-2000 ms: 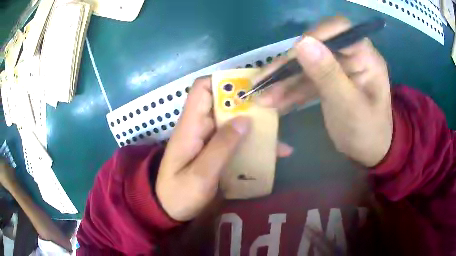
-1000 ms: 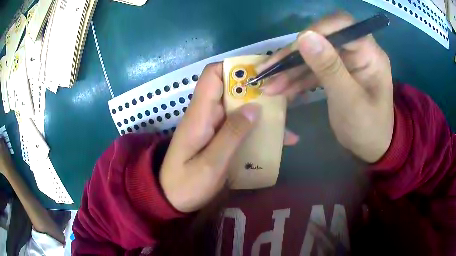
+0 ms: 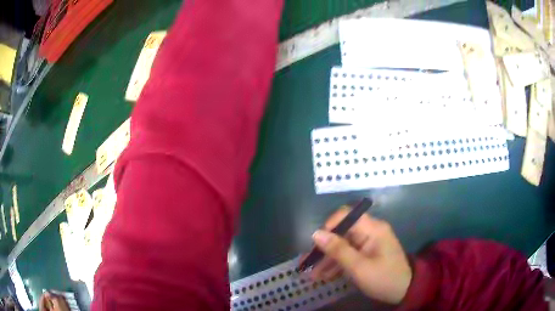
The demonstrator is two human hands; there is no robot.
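My right hand (image 3: 371, 258) holds the dark tweezers (image 3: 347, 225), with the tips low over the near dotted carrier sheet (image 3: 274, 285) at the bottom edge. Some of its rows of dark dots show. My left hand is out of the picture; the red left sleeve (image 3: 195, 133) stretches from the bottom edge up past the top edge. It hides the table behind it. No cover shows in my right hand.
More dotted sheets (image 3: 411, 158) overlap at upper right, with loose cream covers (image 3: 535, 133) beside them. Cream covers (image 3: 76, 237) lie left of my sleeve, and others (image 3: 74, 123) farther off. Red objects (image 3: 76, 24) stand at upper left. Another person's hand (image 3: 53, 302) shows at lower left.
The view has swung. My left arm has reached out past the top edge, and the cover it held is out of sight. My right hand, with the tweezers, is now over the near sheet.
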